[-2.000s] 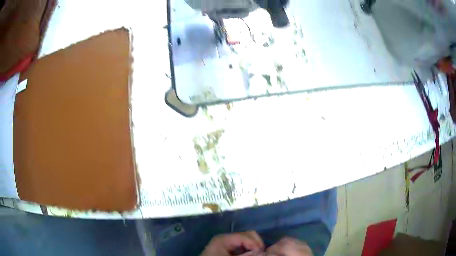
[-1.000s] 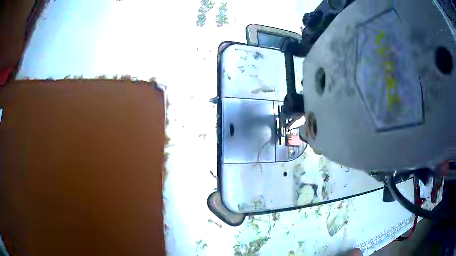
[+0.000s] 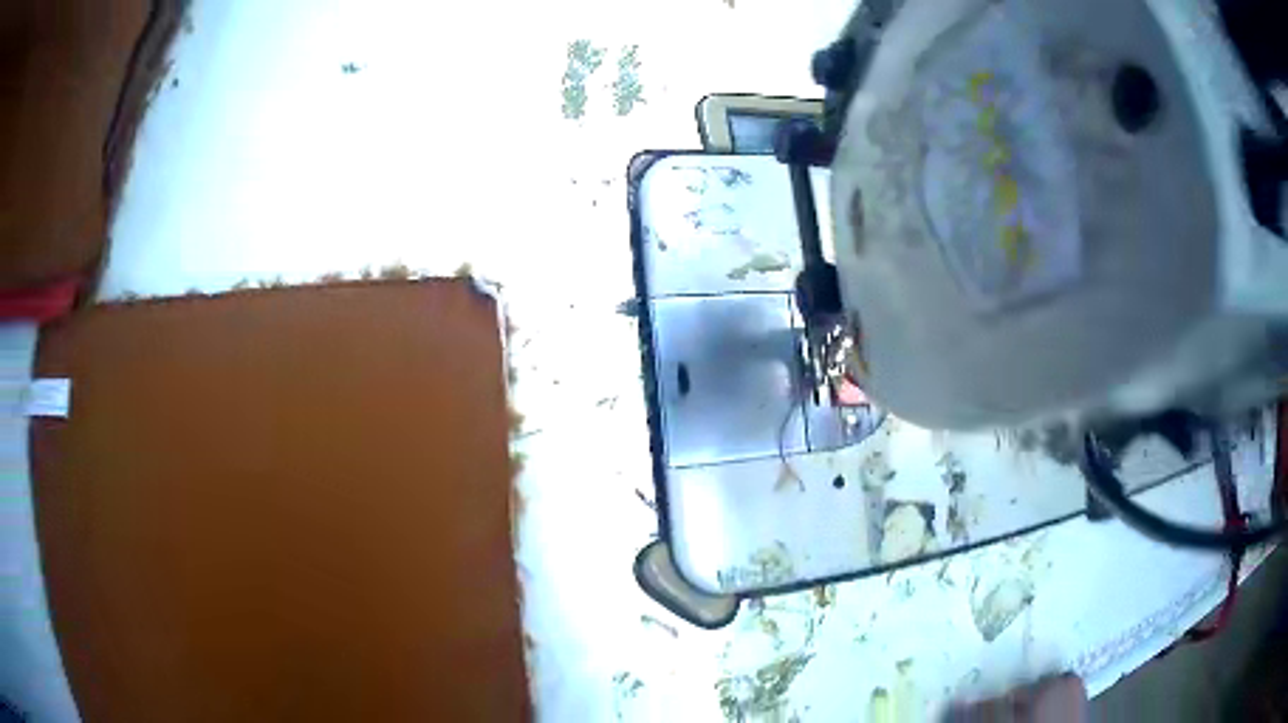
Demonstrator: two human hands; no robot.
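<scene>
The orange-brown leather panel [image 3: 283,494] lies flat at the left, with pale fuzzy edges and a small white tag [image 3: 50,397] at its left side. The sewing machine head [image 3: 1038,226] fills the upper right and hides part of the needle area [image 3: 833,381]. The shiny slide plate [image 3: 728,374] sits in the machine bed, with a thin thread [image 3: 788,449] near it. One blurred hand [image 3: 1017,703] shows at the bottom edge, mostly cut off. I cannot tell which hand it is or whether it holds anything. The other hand is out of view.
A dark brown stack with a red edge [image 3: 50,298] is at the far left. A black curved cable or hose [image 3: 1165,526] hangs below the machine head. Red strips [image 3: 1226,565] hang near the table's right end. The white table [image 3: 353,156] has worn, stained patches.
The view has swung, bringing the machine head into the picture. Both hands showed together over the lap at first; now only part of one shows, larger than one second ago.
</scene>
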